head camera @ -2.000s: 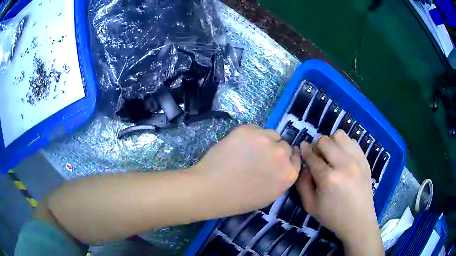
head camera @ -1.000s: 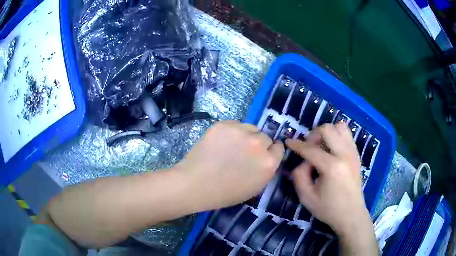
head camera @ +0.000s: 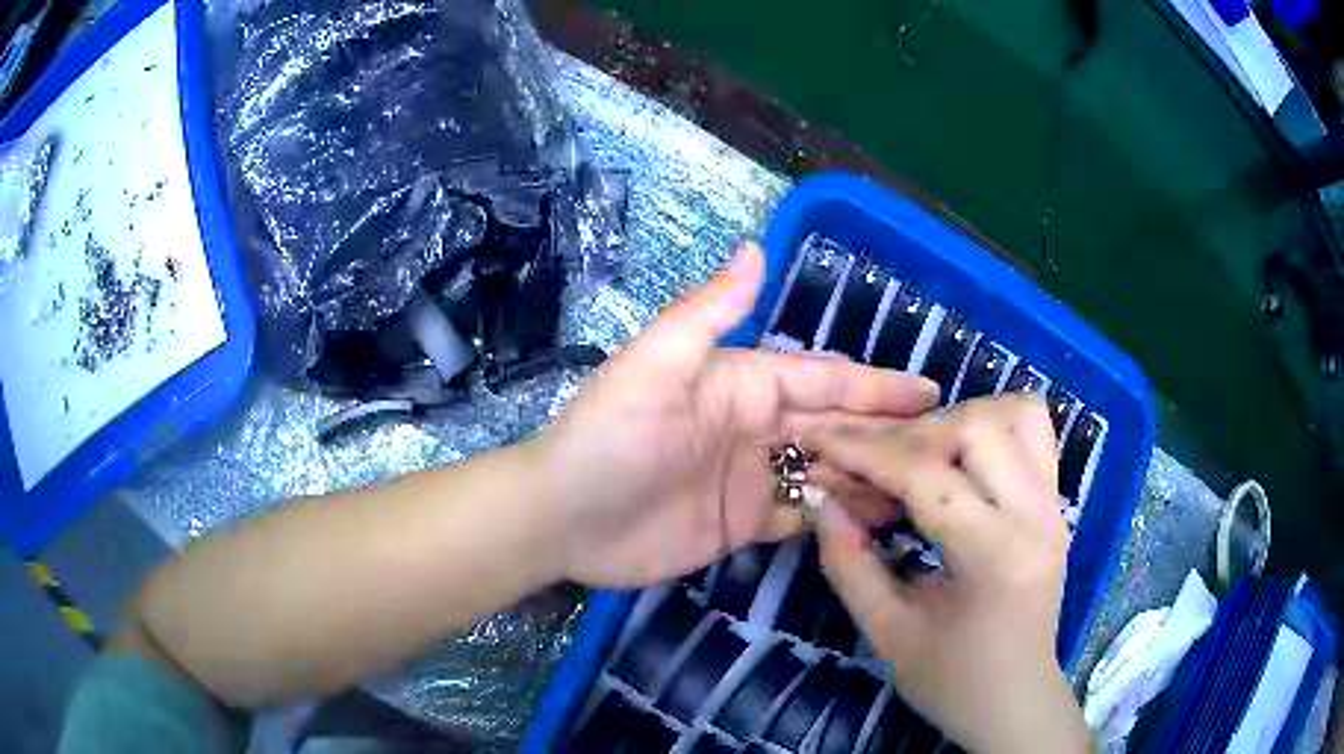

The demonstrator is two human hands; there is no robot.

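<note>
My left hand (head camera: 693, 457) is turned palm up over the parts tray, its thumb spread. A small pile of shiny dark metal fittings (head camera: 790, 469) lies in its palm. My right hand (head camera: 958, 545) reaches in from the right, its thumb and fingertips at the pile; whether it pinches a fitting cannot be told. A small whitish patch shows at a right fingertip. The blue parts tray (head camera: 1017, 302) below holds slanted rows of black curved parts (head camera: 852, 312) between white dividers. Several parts in the far row have a shiny dot at the top end. My hands hide the tray's middle.
A clear bag (head camera: 383, 162) spills black curved parts at upper left. A blue-rimmed tray (head camera: 221, 221) with tiny dark specks is far left. A tape roll (head camera: 1243, 533), crumpled white material (head camera: 1164, 648) and stacked blue trays (head camera: 1253, 663) are at right. A green surface (head camera: 943, 118) lies beyond.
My left hand has opened from a closed, palm-down pose to palm up, showing the fittings. My right fingertips have moved from the parts in the tray to the left palm.
</note>
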